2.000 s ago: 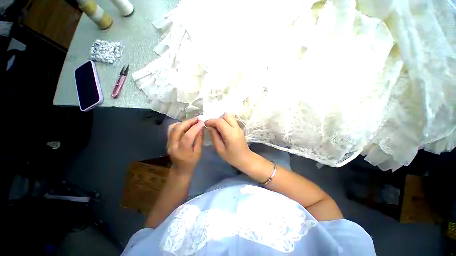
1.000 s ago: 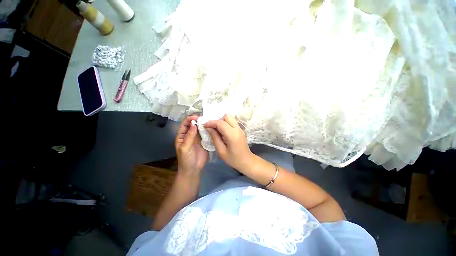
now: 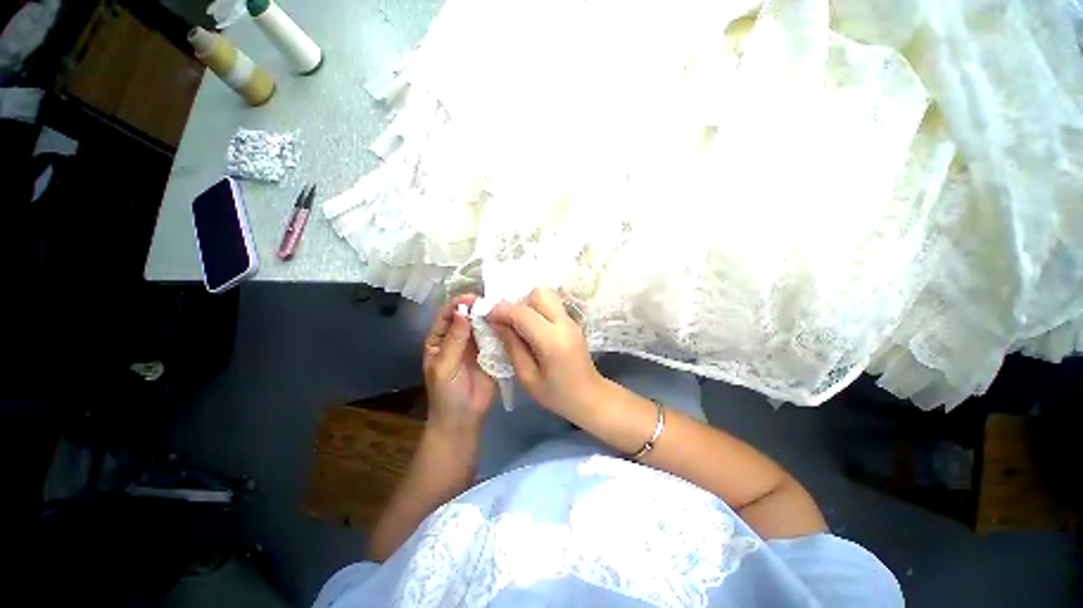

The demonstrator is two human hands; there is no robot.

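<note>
An ivory lace garment (image 3: 713, 226) with ruffled layers covers much of the table and hangs over its front edge; its middle is overexposed. My left hand (image 3: 456, 368) pinches a small white lace piece (image 3: 491, 347) at the garment's lower left edge. My right hand (image 3: 549, 350) is close beside it on the right, fingertips pinched at the same lace, almost touching the left fingertips. A needle or thread between the fingers is too small to tell.
On the table (image 3: 339, 131) at the left lie a phone (image 3: 225, 234), pink-handled snips (image 3: 296, 223), a speckled silver-white clump (image 3: 263, 156), a tan cone (image 3: 233, 67) and a white cone (image 3: 286, 37). Wooden boxes (image 3: 366, 463) stand below.
Since two seconds ago, my left hand has turned and moved slightly right and down, and more lace shows between the hands. The table items appear lower in view.
</note>
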